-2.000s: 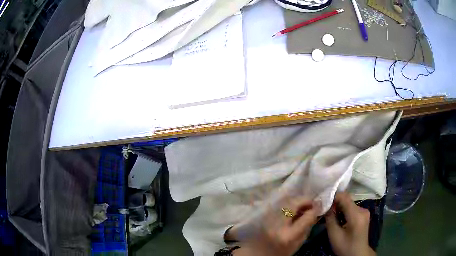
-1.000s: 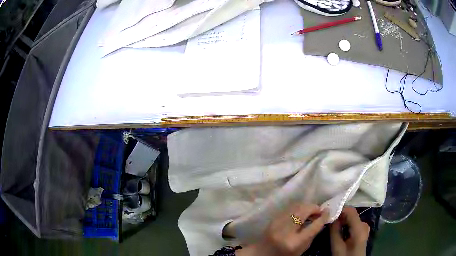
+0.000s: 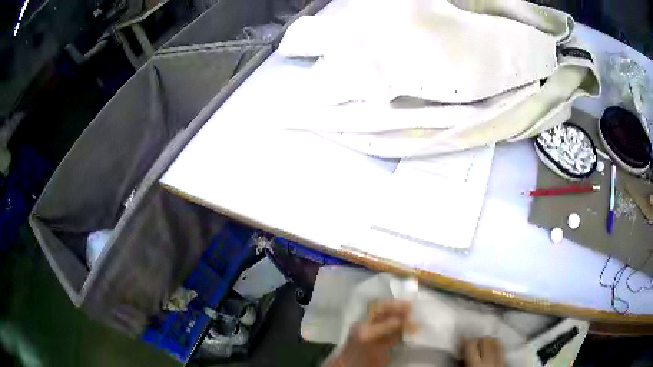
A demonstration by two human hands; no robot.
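Observation:
The cream garment (image 3: 437,315) lies on the lap below the table edge, blurred by motion, with a dark label (image 3: 558,345) showing at its right end. My left hand (image 3: 379,331) is blurred and closed on the garment's cloth, with a bright white patch just above the fingers. My right hand (image 3: 483,351) is at the bottom edge, mostly cut off, with its fingertips against the cloth; its grip cannot be made out. No needle or thread can be seen at the hands.
A second cream garment (image 3: 458,64) lies on the white table (image 3: 286,193) beside paper sheets (image 3: 437,197). Right: button tin (image 3: 567,149), dark tin (image 3: 624,137), red pencil (image 3: 562,191), pen (image 3: 611,201), two white buttons, dark thread. Left: grey bin (image 3: 107,172), blue crate (image 3: 208,279).
The view has swung left and up, showing more of the table, the second garment and both tins. The lap garment has shifted, and its dark label now shows. The hands sit lower in view.

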